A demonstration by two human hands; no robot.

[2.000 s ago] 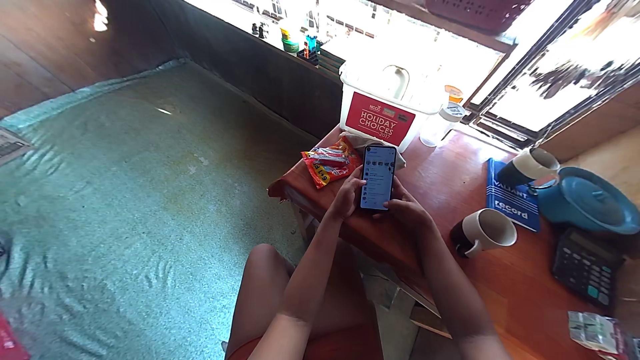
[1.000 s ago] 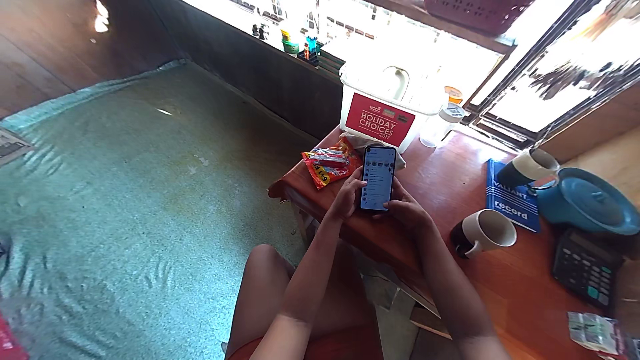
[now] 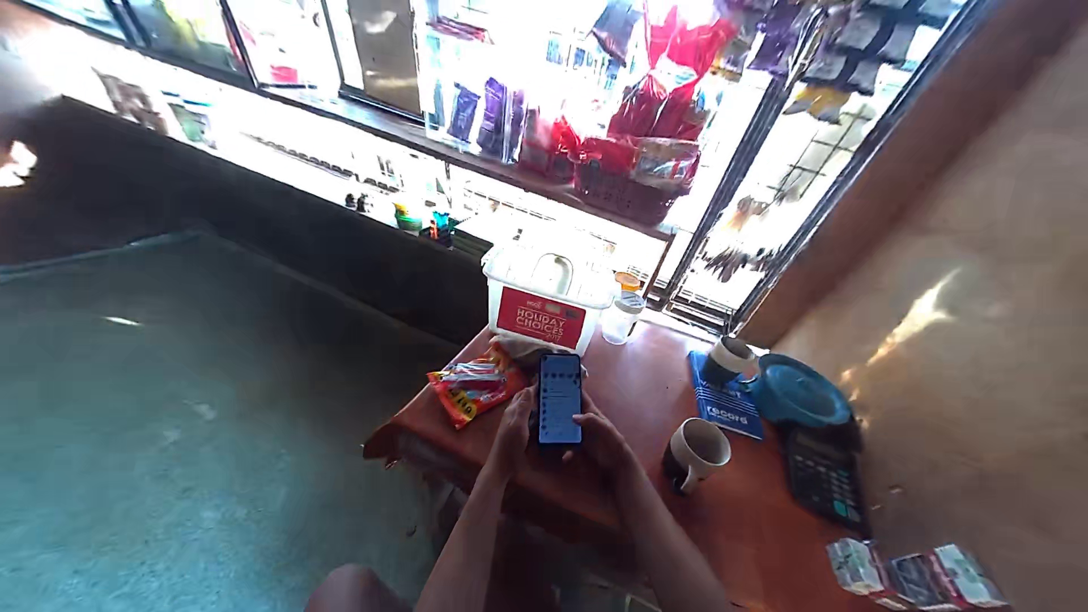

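Both my hands hold a smartphone [image 3: 560, 399] upright over the near edge of the table, its lit screen facing me. My left hand [image 3: 513, 425] grips the phone's left side. On its right side is my right hand [image 3: 602, 435], with the thumb over the lower part of the screen. Just left of the phone lies a red and yellow snack packet [image 3: 476, 387]. Behind the phone stands a white plastic tub [image 3: 546, 297] with a red label, and a crumpled cloth [image 3: 523, 347] lies at its foot. A dark and white mug [image 3: 695, 455] stands right of my right hand.
A second mug [image 3: 728, 361] stands on a blue record book [image 3: 729, 408], beside a blue lidded dish [image 3: 801, 391] and a calculator [image 3: 826, 476]. Small packets [image 3: 914, 578] lie near right. A clear jar [image 3: 623, 317] stands by the tub. A basket of packets [image 3: 629, 183] sits on the window ledge.
The view has tilted up, showing more of the window and its hanging goods. Both hands still hold the phone.
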